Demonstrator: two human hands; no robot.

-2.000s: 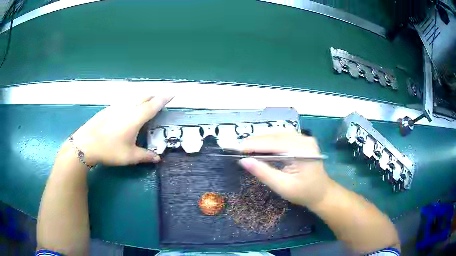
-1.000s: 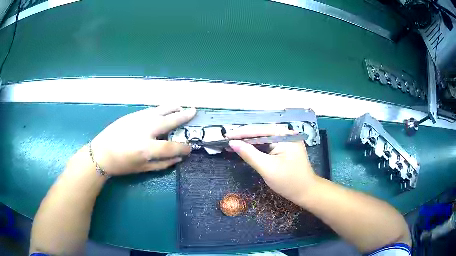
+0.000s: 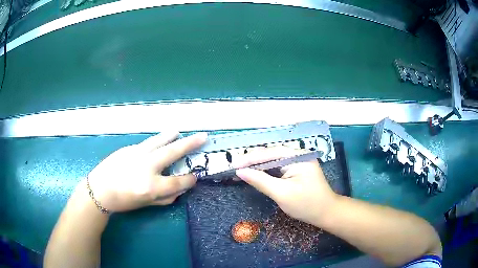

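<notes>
A long grey metal multi-bay part lies along the far edge of the black parts tray, slightly tilted up to the right. My left hand grips its left end, fingers on top and thumb side at the front. My right hand is at the front of the part, thumb and fingers closed on the silver tweezers, which lie along the bays. The tweezers' tip is near the left bays, too small to make out. A copper-coloured ball and loose copper-coloured pieces lie in the tray.
A bulkier silver multi-bay unit stands at right, dark pins below. A metal arm with a round knob is behind it. The green conveyor belt runs beyond the pale metal rail and carries another bar at far right.
The multi-bay part and tray sit further right in view. My right hand has closed in on the part with the tweezers. The bar on the belt has moved right.
</notes>
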